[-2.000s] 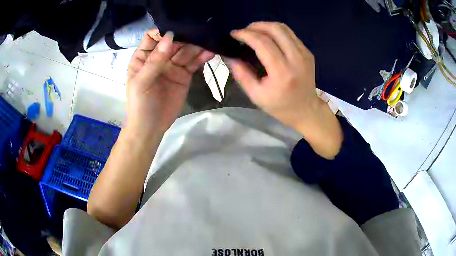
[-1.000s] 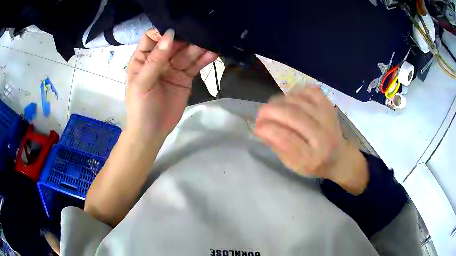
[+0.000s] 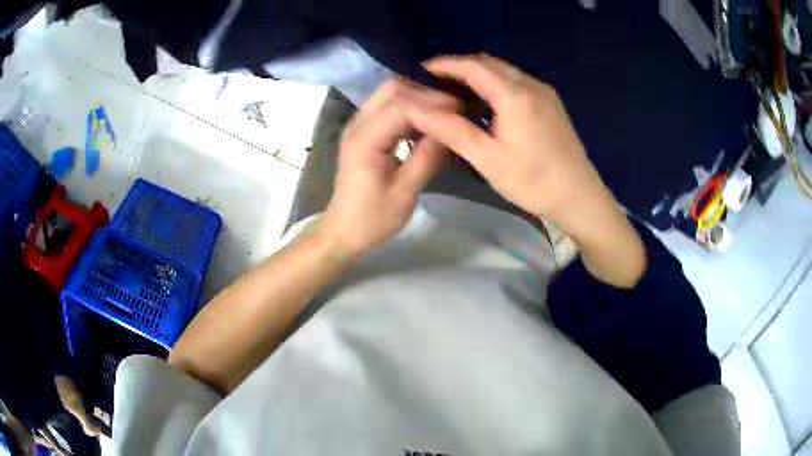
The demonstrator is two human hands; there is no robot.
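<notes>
Dark navy cloth (image 3: 614, 107) covers the table at the top and right. My left hand (image 3: 378, 169) is raised in front of the cloth's near edge, with blurred, curled fingers. My right hand (image 3: 530, 142) meets it from the right, with its thumb and fingers pointing left and overlapping the left fingertips. Dark cloth shows between the right thumb and fingers; I cannot tell whether it is held or lies behind. No needle or thread can be made out. Pale grey interfacing (image 3: 338, 67) lies behind the left fingers.
Red-and-yellow-handled snips (image 3: 710, 203) lie beside white rolls (image 3: 737, 189) at the right. Yellowish cord (image 3: 783, 125) and tools are at the upper right. A blue basket (image 3: 142, 258) and a red plastic item (image 3: 62, 236) are lower left. Another person's hand (image 3: 76, 401) shows at bottom left.
My left hand has left its place at the cloth edge and moved right. My right hand has come back up from the apron to meet it. The view has shifted slightly.
</notes>
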